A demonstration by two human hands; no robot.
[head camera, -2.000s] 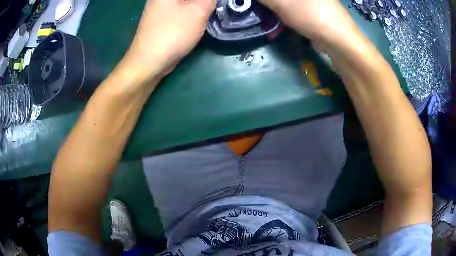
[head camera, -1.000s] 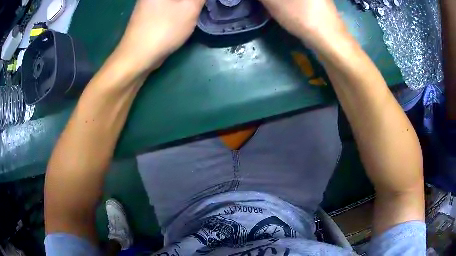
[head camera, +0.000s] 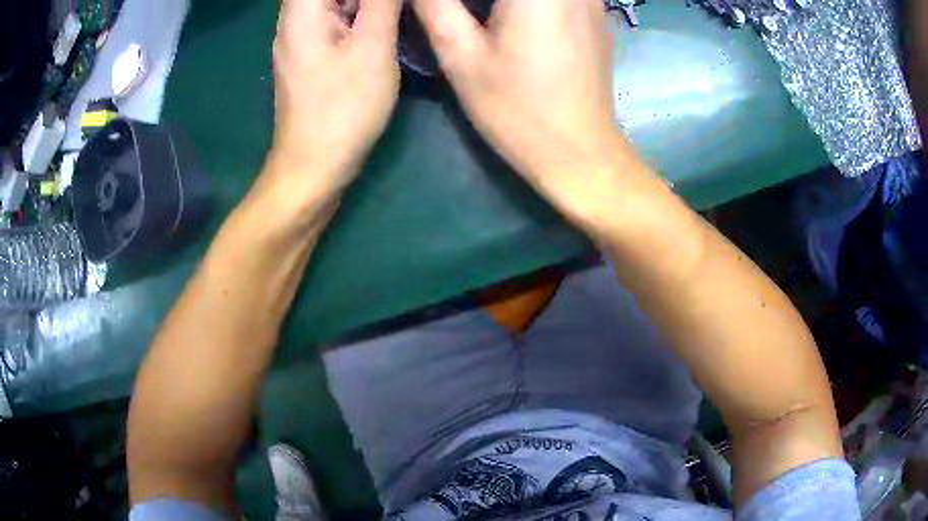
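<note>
A dark moulded plastic housing is at the top edge of the picture, mostly hidden behind and between my hands. My left hand is at its left side, with its fingers cut off by the top edge. My right hand reaches over the housing from the right, its thumb and fingers on or close to it. The fingertips of both hands are partly out of view, so their exact hold is hidden. A second dark housing, an open cup with a round hub, lies on its side at left.
Small dark parts lie on silvery bubble wrap at upper right. Circuit boards and white modules lie at far left, above a clear ribbed bottle. The green bench's front edge crosses before my lap.
My right hand has moved left over the housing, and both hands are closer together. The housing is now mostly covered. The view has shifted, and the yellow scraps no longer show.
</note>
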